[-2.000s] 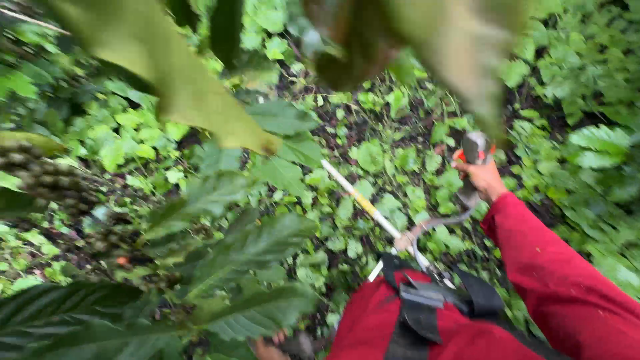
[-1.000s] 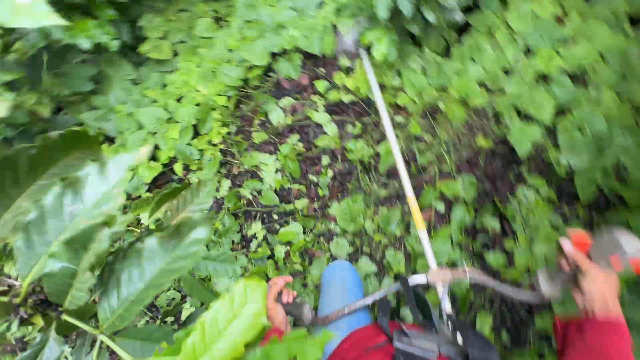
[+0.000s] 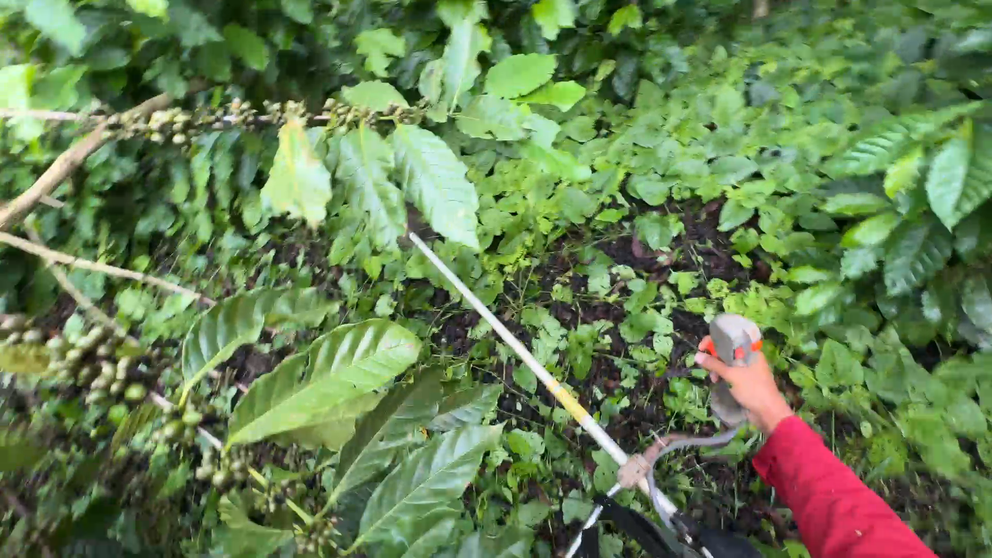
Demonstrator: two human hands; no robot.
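My right hand (image 3: 745,384), in a red sleeve, is closed around the grey control grip (image 3: 726,403) of a brush cutter, with orange parts beside my thumb and fingers. A bent handlebar (image 3: 701,441) runs from that grip to a wrapped joint on the white shaft (image 3: 496,324), which has a yellow band. The shaft slants up and left, and its far end is hidden behind the leaves of a coffee branch. Black straps (image 3: 639,527) lie by the shaft at the bottom edge. My left hand is not in view.
Coffee branches with green cherries (image 3: 101,364) reach in from the left, with broad leaves (image 3: 329,384) close in front. Another fruiting branch (image 3: 225,116) crosses the upper left. Low weeds (image 3: 697,170) cover dark soil, and a leafy bush (image 3: 914,209) stands at the right.
The view has shifted strongly. The shaft now slants up and left, its far end behind leaves. My left hand, at the handlebar's left end one second ago, is out of view. My right hand keeps its hold.
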